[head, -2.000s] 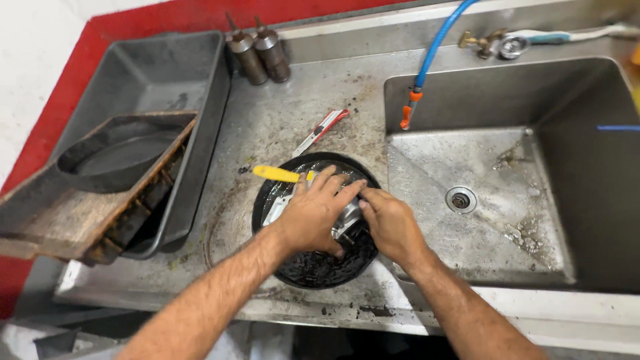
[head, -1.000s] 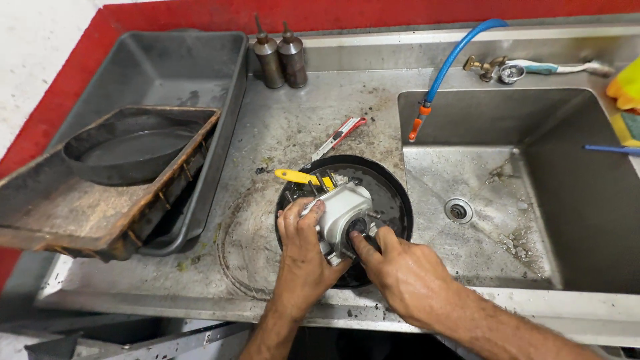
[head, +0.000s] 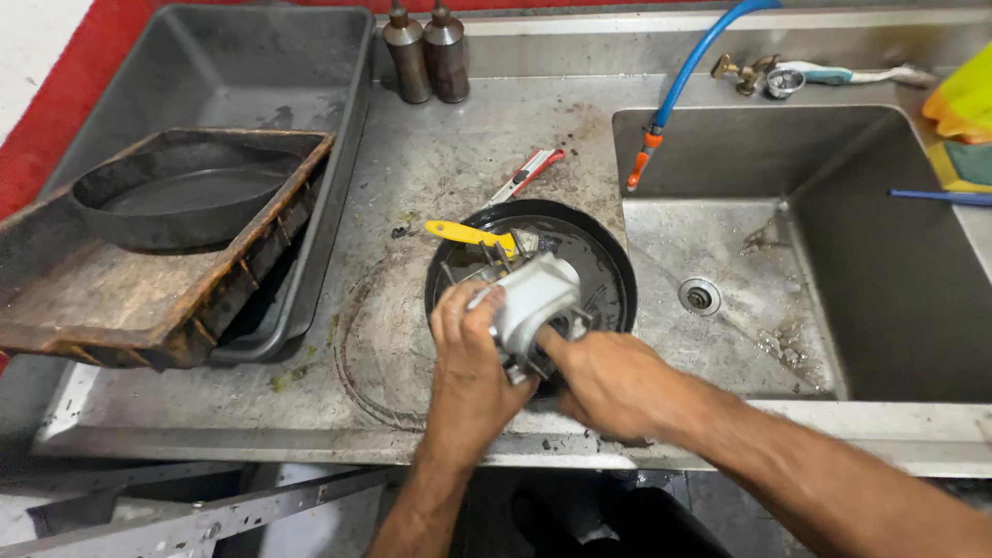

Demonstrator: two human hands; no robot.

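Note:
My left hand (head: pixel 469 364) grips a light grey cast metal housing (head: pixel 535 298) from its left side, tilted above a round black pan (head: pixel 628 287). Studs stick out of the housing. My right hand (head: pixel 612 380) is at the housing's round opening, a finger reaching into it; that fingertip is hidden, and the hand is slightly blurred. Behind the housing, a paintbrush with a yellow handle (head: pixel 469 234) rests across the pan's rim, its bristles inside. Dark liquid wets the pan's floor. A red and white snap-off utility knife (head: pixel 527 177) lies on the steel counter just beyond the pan.
A sink basin (head: pixel 852 310) is at the right, with a blue hose (head: pixel 690 62) hanging over its edge. At the left, a grey plastic tub (head: pixel 356 155) carries a stained tray (head: pixel 194 310) and a round black pan (head: pixel 186 232). Two metal bottles (head: pixel 426 58) stand behind.
Two seconds ago both hands were low in the pan over the housing. The housing is now raised and tilted, and a right finger has gone to its opening.

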